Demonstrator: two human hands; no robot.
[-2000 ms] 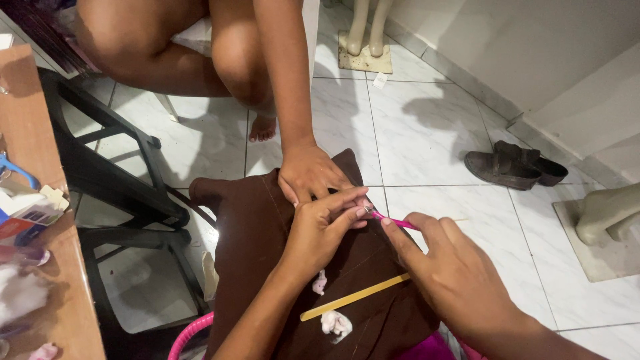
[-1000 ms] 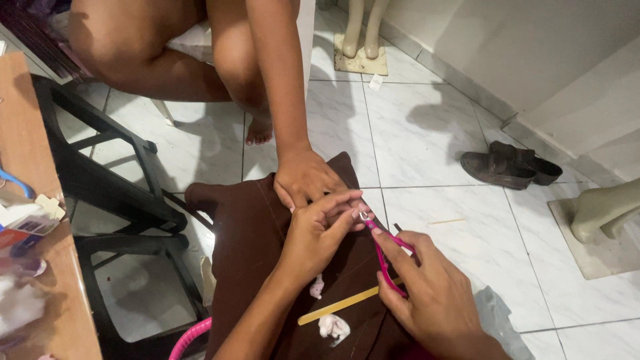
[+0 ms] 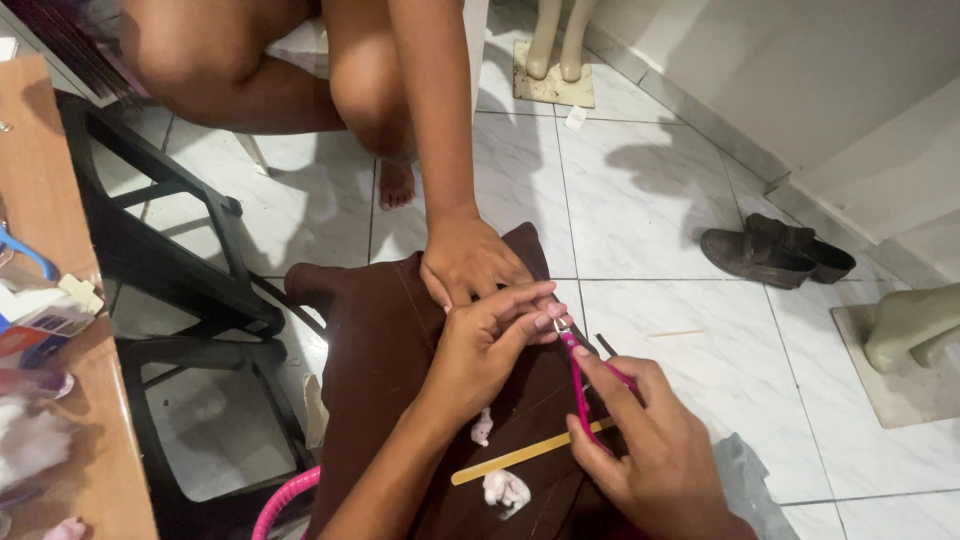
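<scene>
My left hand (image 3: 487, 337) holds the fingers of another person's hand (image 3: 472, 259), which rests on a brown cloth (image 3: 375, 375). In my right hand (image 3: 652, 435) are pink-handled cuticle nippers (image 3: 579, 375), their handles spread and their metal tip at one of that person's fingertips. The exact contact at the nail is too small to tell. Below the hands a yellow nail file (image 3: 525, 451) lies across the cloth, between a small stained cotton wad (image 3: 482, 427) and a larger crumpled cotton wad (image 3: 506, 489).
A wooden table (image 3: 67, 420) with cotton (image 3: 34, 442) and small items stands at the left, beside black plastic stools (image 3: 180, 225). The other person's bare foot (image 3: 396, 184) is on the tiles. Dark shoes (image 3: 776, 250) and mannequin feet on bases (image 3: 553, 86) are farther off.
The nippers' handles, close together two seconds ago, are now spread apart in my right hand. My left hand keeps its hold on the other person's fingers.
</scene>
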